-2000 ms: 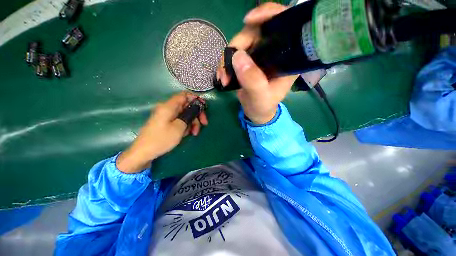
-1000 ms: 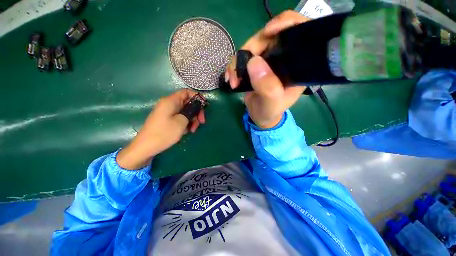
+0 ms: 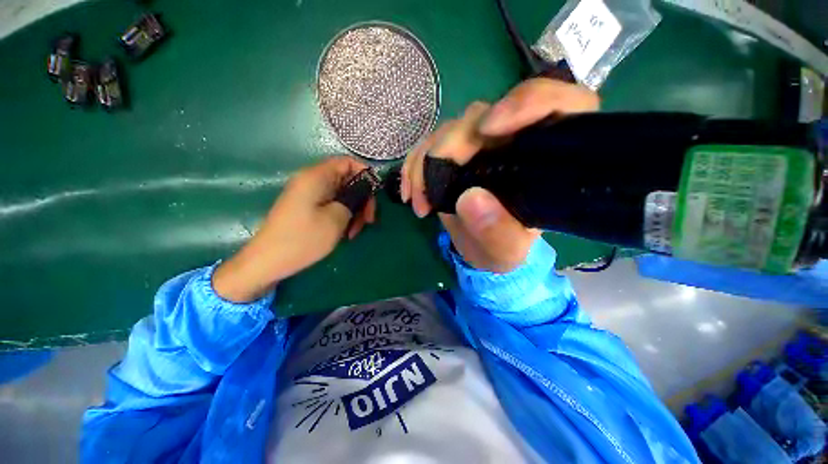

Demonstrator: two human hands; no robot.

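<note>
My left hand (image 3: pixel 304 213) holds a small dark unit (image 3: pixel 363 186) between its fingers, with a metallic end facing right. My right hand (image 3: pixel 481 172) grips the thick black electric screwdriver (image 3: pixel 599 172) with a green-and-white label. The screwdriver lies nearly level, its black nose at the metallic end of the unit; whether they touch is hard to tell. The driver bit and any screw on it are not visible. The round screw dish (image 3: pixel 379 91), filled with tiny silvery screws, sits on the green bench mat just beyond both hands.
Several dark units (image 3: pixel 109 83) lie in a loose cluster at the upper left of the mat (image 3: pixel 182 254). A clear labelled zip bag (image 3: pixel 599 36) and a black cord (image 3: pixel 515 32) lie beyond the screwdriver. Blue-covered objects (image 3: pixel 763 394) stand at the lower right.
My right hand and the screwdriver have moved down toward me, from the dish's lower edge to the unit. The driver's rear has swung nearer. The left hand keeps its hold; more of the bag shows.
</note>
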